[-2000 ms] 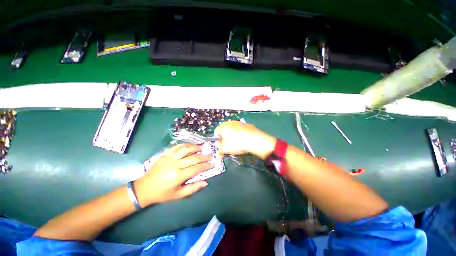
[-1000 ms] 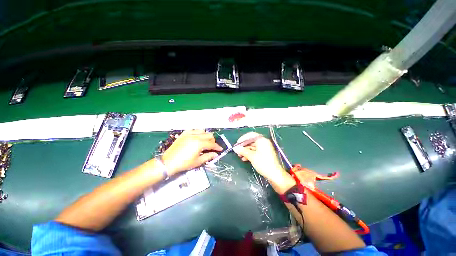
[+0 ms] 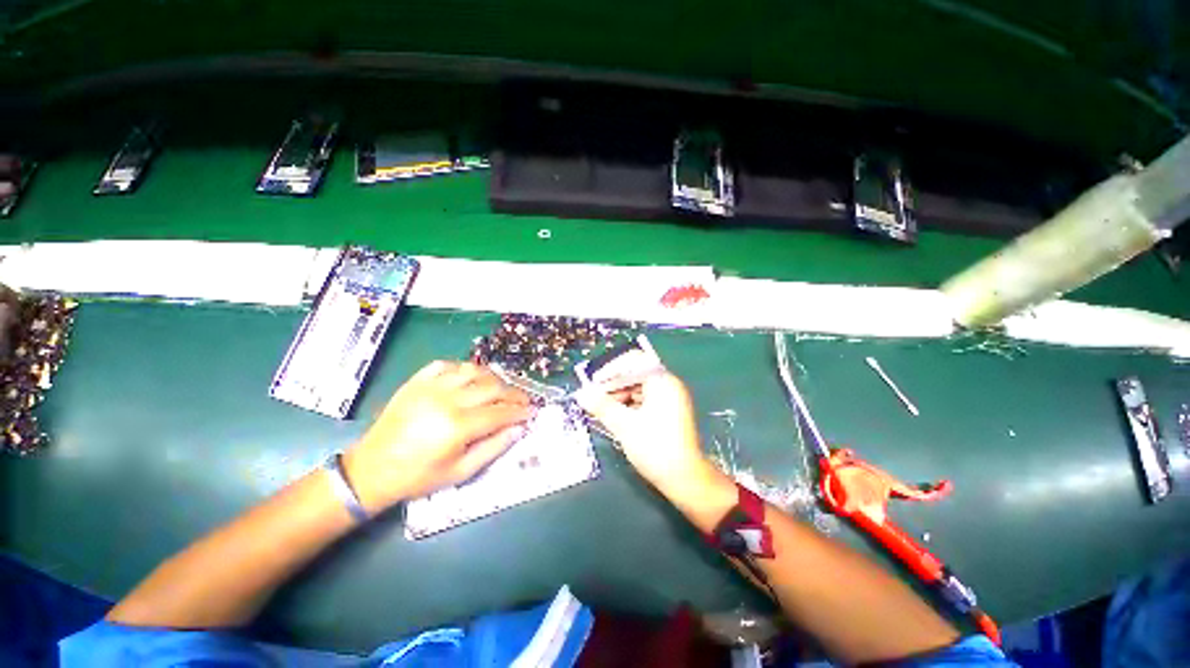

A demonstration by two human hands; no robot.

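Note:
An open phone mid-frame lies tilted on the bench mat, silver-white side up. My left hand rests over its upper left part, with the fingers at its top end. My right hand is at the phone's top right corner, fingers pinched around thin pale tweezers. The tips are too small and blurred to tell what they touch. A pile of tiny dark and gold parts lies just beyond my hands. A dark pad with a white border lies behind my right hand, partly hidden.
Another open phone lies at left, overlapping the white strip. The orange-red blow gun lies right of my right forearm. A thin pale stick lies beyond it. The belt carries phone units and a black tray. A pale pipe slants in at right.
My hands have moved from beyond the phone to its top end. The dark pad and more of the parts pile now show. The view has shifted, and the belt units appear further right.

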